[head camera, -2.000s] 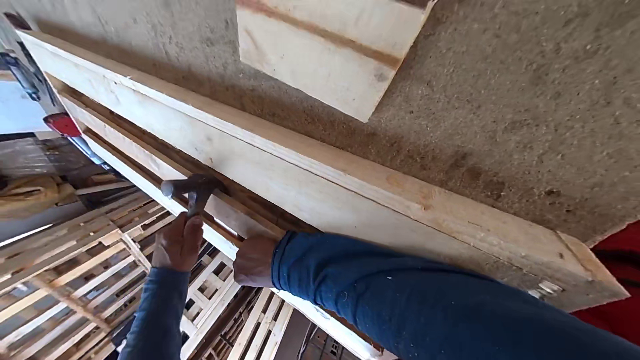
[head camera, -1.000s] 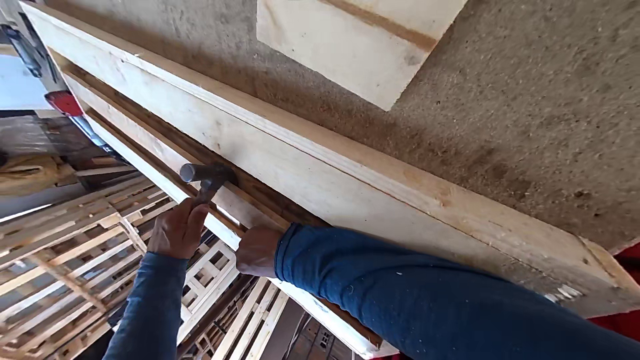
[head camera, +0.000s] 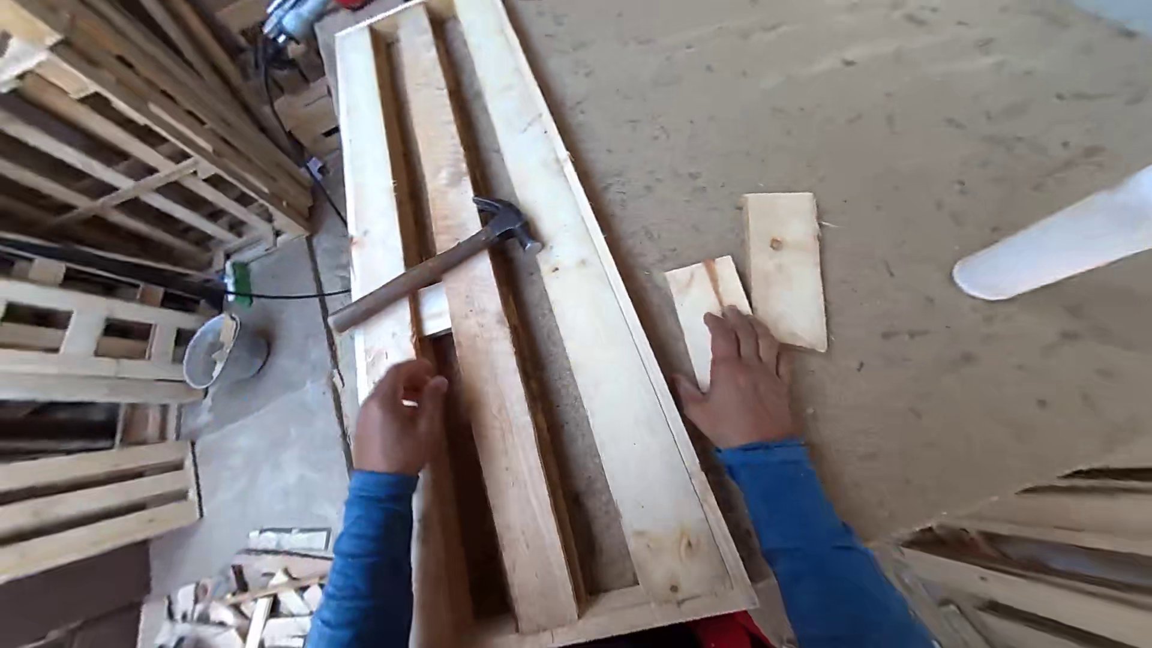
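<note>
A claw hammer (head camera: 432, 270) lies across the slats of a long wooden frame (head camera: 594, 333), its head over the gap right of the middle slat (head camera: 490, 360). My left hand (head camera: 400, 414) is over the left slat below the hammer's handle, fingers curled; whether something small is between them cannot be told. My right hand (head camera: 742, 382), fingers spread, rests on a short wooden board (head camera: 706, 297) beside the frame. Another short board (head camera: 786, 270) lies just right of it. A small pale wood piece (head camera: 434, 309) shows between the left and middle slats, under the handle.
Wooden pallets (head camera: 99, 351) stand at the left, near a bucket (head camera: 225, 351) and a dark cable. Wood offcuts (head camera: 279, 594) lie at the lower left. More slatted wood (head camera: 1035, 558) is at the lower right. A white rounded object (head camera: 1053, 234) projects from the right over the worktop.
The hammer, earlier held in my left hand, now lies on the frame. My right hand has left the frame and is on a short board. The view has turned a lot.
</note>
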